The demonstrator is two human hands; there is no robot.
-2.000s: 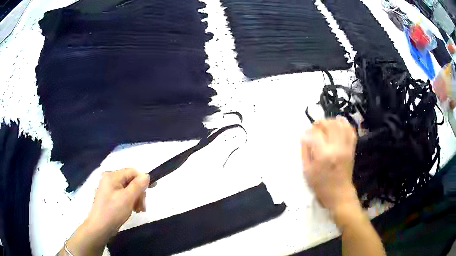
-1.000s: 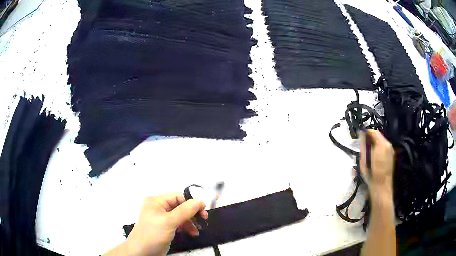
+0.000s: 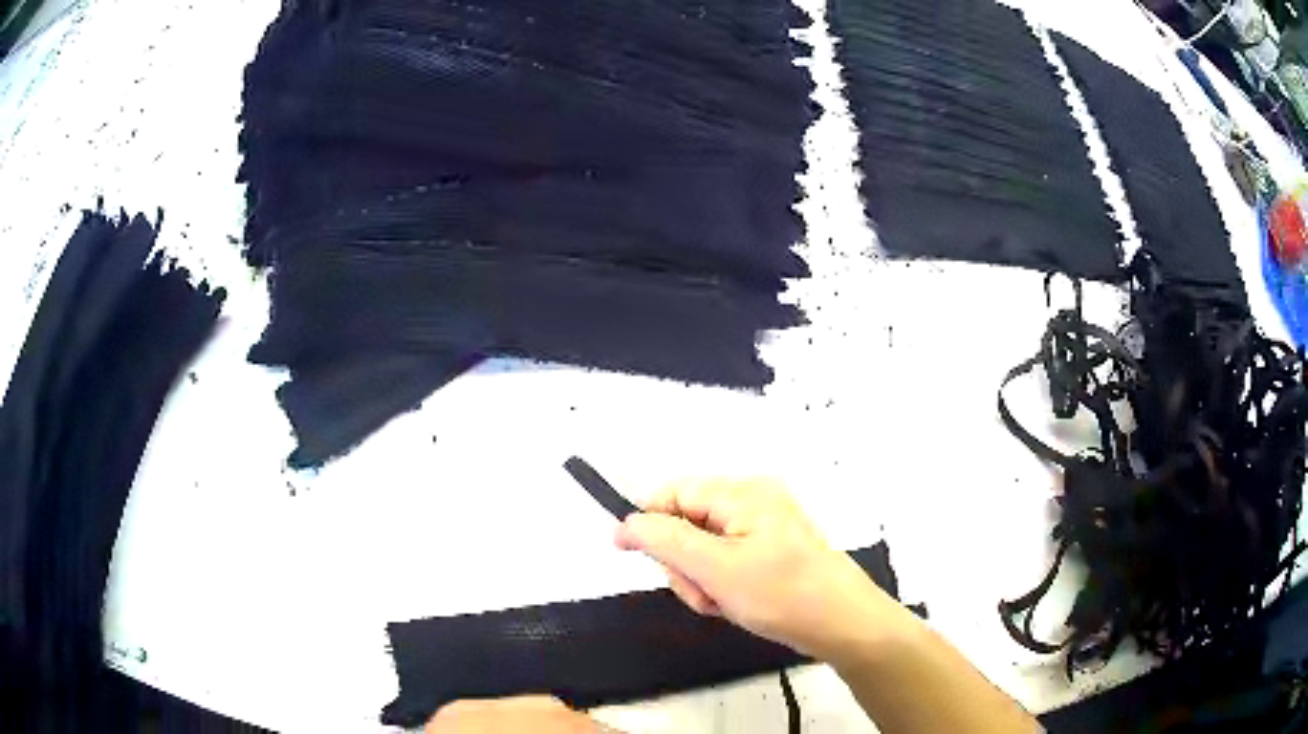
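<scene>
A flat black fabric band [image 3: 574,648] lies at the near table edge. My right hand [image 3: 739,559] is above it, shut on a narrow black strip [image 3: 600,488] whose short end sticks out up and left past the fingertips. A thin black strip piece [image 3: 790,703] hangs below the band's near edge. My left hand [image 3: 509,717] is cut off by the bottom edge of the picture, at the band's near left side; its fingers are out of sight. A tangle of narrow strips [image 3: 1176,473] lies at the right.
A large centre stack of black bands [image 3: 531,187] lies beyond my hands. Laid-out black bands [image 3: 975,144] lie farther right. A left bundle of bands [image 3: 72,416] lies along the left table edge. A red item [image 3: 1287,230] is at the far right, beside something blue.
My right hand has moved from the tangle to above the band, now with a strip. My left hand has dropped to the bottom edge. The view has shifted, so the table's things appear farther right.
</scene>
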